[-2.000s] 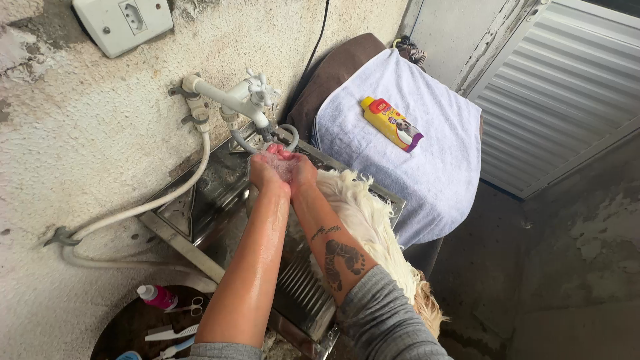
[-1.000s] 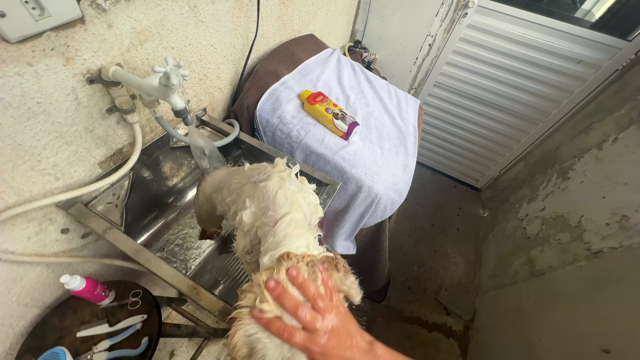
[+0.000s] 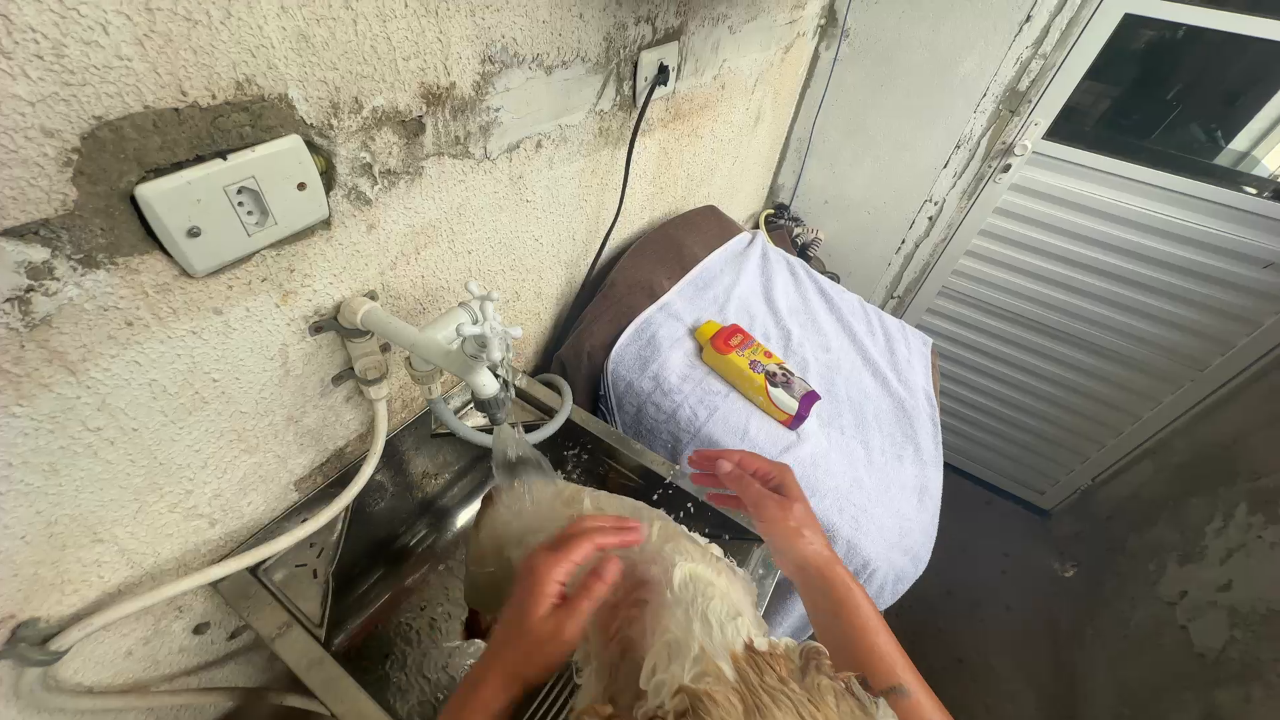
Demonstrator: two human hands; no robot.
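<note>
A wet dog with cream and tan fur [image 3: 690, 600] stands in a stainless steel sink [image 3: 300, 650], its head end under the water that runs from a white plastic faucet [image 3: 440, 340]. My left hand [image 3: 575, 580], a little blurred, is over the dog's left side with fingers apart; whether it touches the fur I cannot tell. Raised above the sink's right edge, my right hand [image 3: 750, 490] holds nothing. A yellow shampoo bottle [image 3: 760, 375] with a red and purple label lies on a light towel [image 3: 870, 440] beyond that hand.
A pale hose [image 3: 300, 530] runs along the textured wall at left. On that wall are a power outlet [image 3: 235, 205] and a second outlet [image 3: 655, 75] with a black cord plugged in. A brown cloth [image 3: 640, 290] shows beneath the towel. A white louvered metal door [image 3: 1090, 310] stands at right.
My hands were cupped together near the faucet, then one hand lay on the dog's back; now both are apart, above or beside the dog. The dog's head end has come under the running water.
</note>
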